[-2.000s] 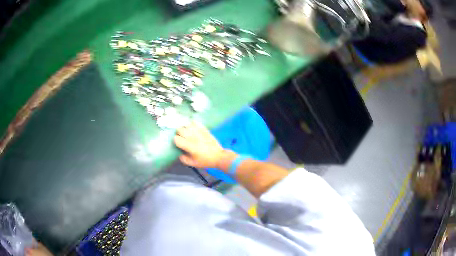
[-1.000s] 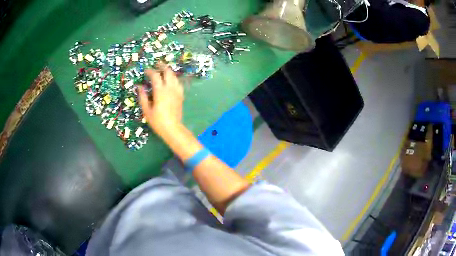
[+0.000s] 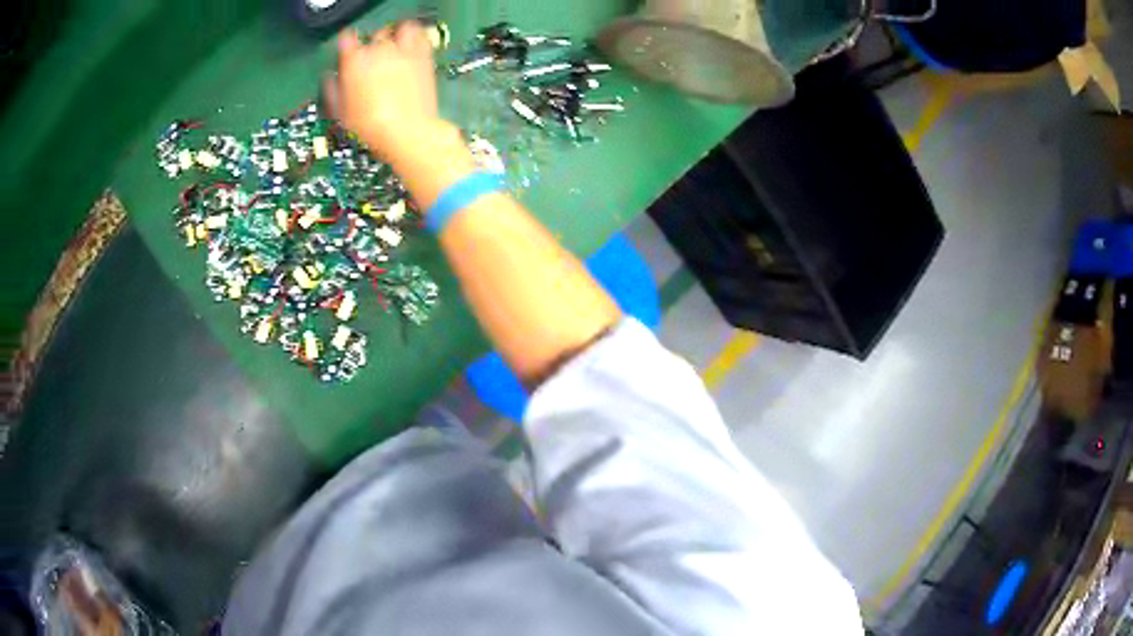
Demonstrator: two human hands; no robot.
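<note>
Small green circuit boards (image 3: 292, 249) with yellow and white parts and red wires lie in a wide pile on the green bench top. Black parts with leads (image 3: 565, 93) lie to their right. My right hand (image 3: 388, 87), with a blue wristband, is over the far end of the board pile. Its fingers are bent and blurred, and a small yellowish part shows beside them; whether it is gripped cannot be told. My left hand (image 3: 93, 609) is at the bottom left corner, partly cut off, with its fingers in a clear plastic bag (image 3: 56, 578).
A fume extractor hood (image 3: 702, 62) stands at the top, right of the black parts. A black crate (image 3: 808, 224) is on the floor to the right. A round blue surface (image 3: 621, 280) shows below the bench edge. A dark mat (image 3: 162, 373) lies at left. A dark object (image 3: 333, 10) is at the top edge.
My right hand moved from the near bench edge over the boards to the far end of the pile. A small cluster of boards now shows apart at the pile's near right side.
</note>
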